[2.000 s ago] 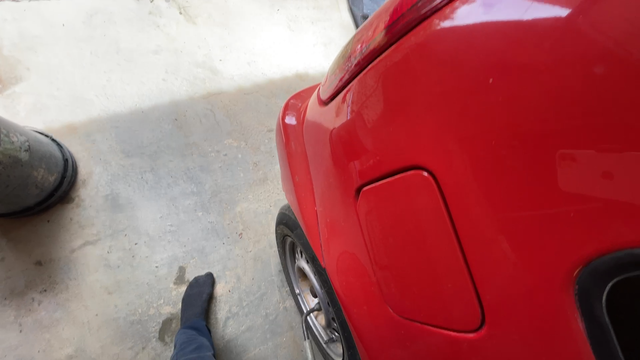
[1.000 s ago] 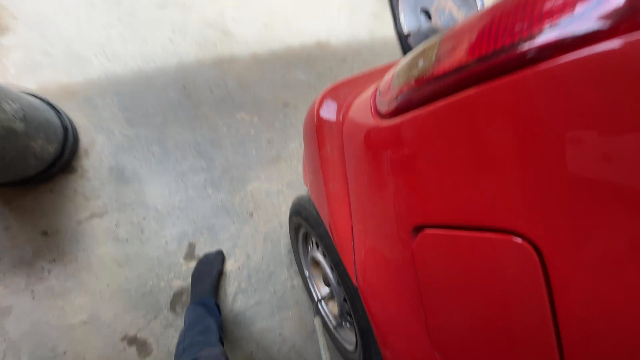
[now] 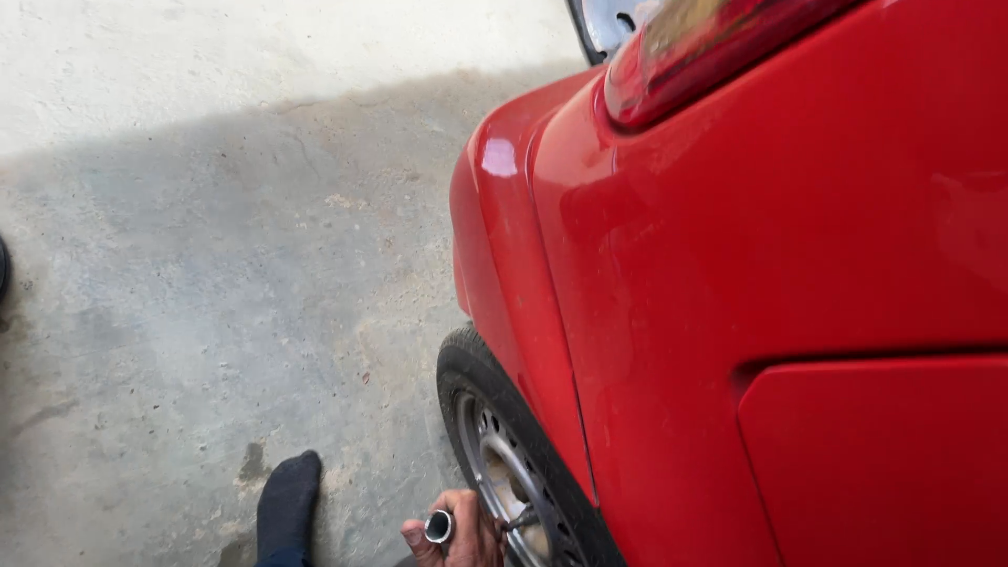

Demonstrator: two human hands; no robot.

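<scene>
At the bottom centre, my right hand (image 3: 465,531) is closed around a metal tube (image 3: 439,527) with its hollow round end facing up. The hand is beside the steel wheel (image 3: 492,453) of a red car (image 3: 709,236). A dark socket-like piece (image 3: 524,518) touches the wheel near its hub; whether it joins the tube is hidden by the fingers. A black tyre (image 3: 465,354) surrounds the wheel, below the red bodywork. My left hand is out of view.
A foot in a dark sock (image 3: 289,504) rests on the concrete floor (image 3: 236,276), left of the wheel. The fuel flap (image 3: 882,449) is closed. A tail light (image 3: 669,63) and a partly visible metal object (image 3: 606,24) are at the top. A dark round edge (image 3: 3,272) shows at far left.
My right hand has come into view at the wheel, around the metal tube. Earlier frames show a rod at the wheel with no hand visible. The view has shifted.
</scene>
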